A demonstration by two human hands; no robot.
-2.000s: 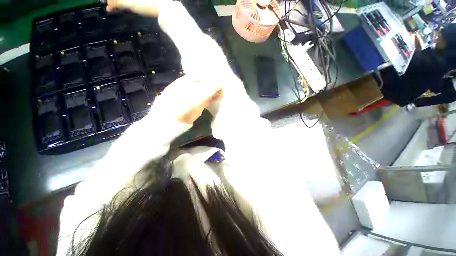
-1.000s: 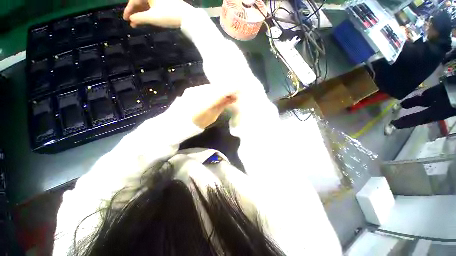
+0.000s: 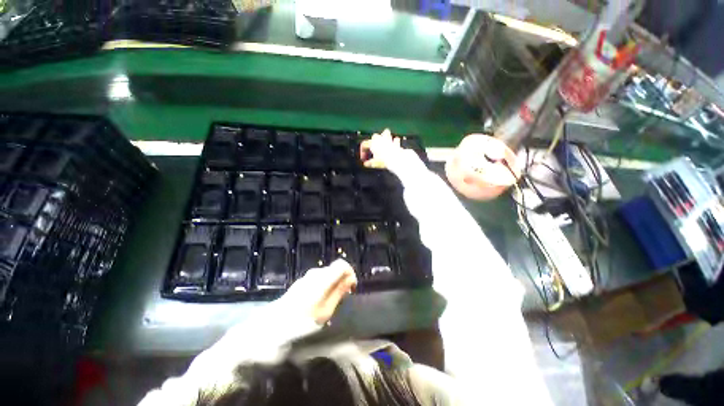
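Note:
The black blister tray (image 3: 279, 201) lies flat in front of me, with three rows of pockets holding dark rectangular units. Small yellowish spots show at some pocket edges. My right hand (image 3: 379, 151) is over the back row near the tray's right end, fingers bent down; whether it pinches anything cannot be made out. My left hand (image 3: 337, 287) is at the tray's front edge, by the front row, fingertips together; anything between them is too small to tell. White sleeves cover both arms, and the right one hides part of the tray's right side.
A tall tray stack (image 3: 59, 206) stands at left. A pink-orange fan (image 3: 481, 168) is right of the tray, with a white power strip (image 3: 562, 252) and tangled cables beyond. A blue bin (image 3: 651, 231) and parts box (image 3: 689, 202) are far right. A green conveyor (image 3: 262, 89) runs behind.
The view has tilted up, bringing the conveyor and tray stack into sight. My right hand has moved from the tray's middle toward its right end. My left hand is now at the tray's front edge.

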